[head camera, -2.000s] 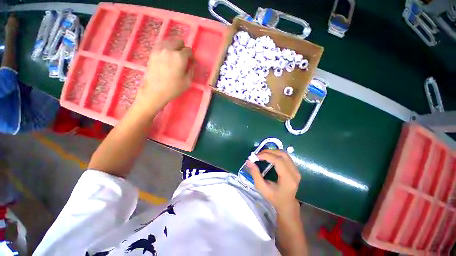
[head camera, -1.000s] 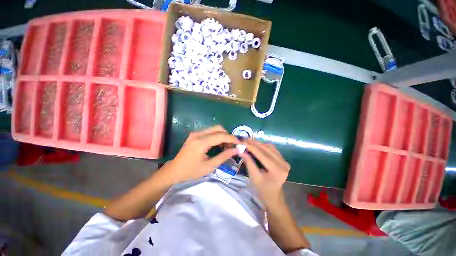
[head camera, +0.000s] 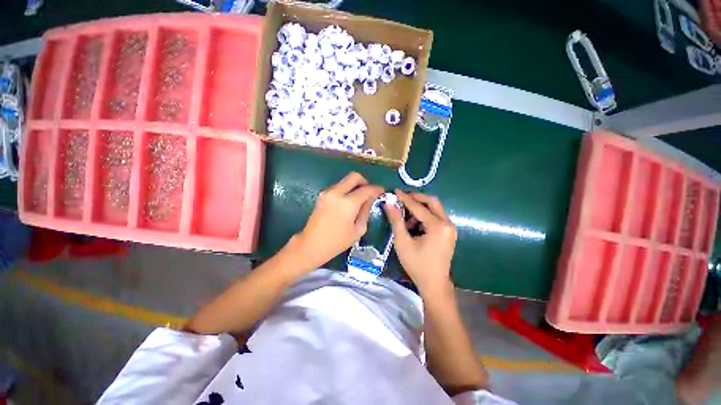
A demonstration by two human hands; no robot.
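A loop unit (head camera: pixel 366 263) lies in front of me at the bench's front edge, its blue-and-white block towards me and its loop pointing away. My left hand (head camera: pixel 341 219) pinches the far end of the loop from the left. My right hand (head camera: pixel 424 237) has its thumb and fingers on the same end from the right. The fingertips of both hands nearly meet there. Something white shows between them, but I cannot tell whether it is a separate ring or the loop itself.
A carton of white rings (head camera: pixel 413 119) stands beyond my hands, beside a pink-red compartment tray (head camera: pixel 138 125) at left. Another loop unit (head camera: pixel 434 108) lies right of the carton. A second tray (head camera: pixel 632 241) stands at right. A person's sleeve (head camera: pixel 648 360) shows at lower right.
My left hand has come from the left tray to the loop unit. Both hands have since moved from mid-loop to its far end. The view has shifted left-to-right over the bench.
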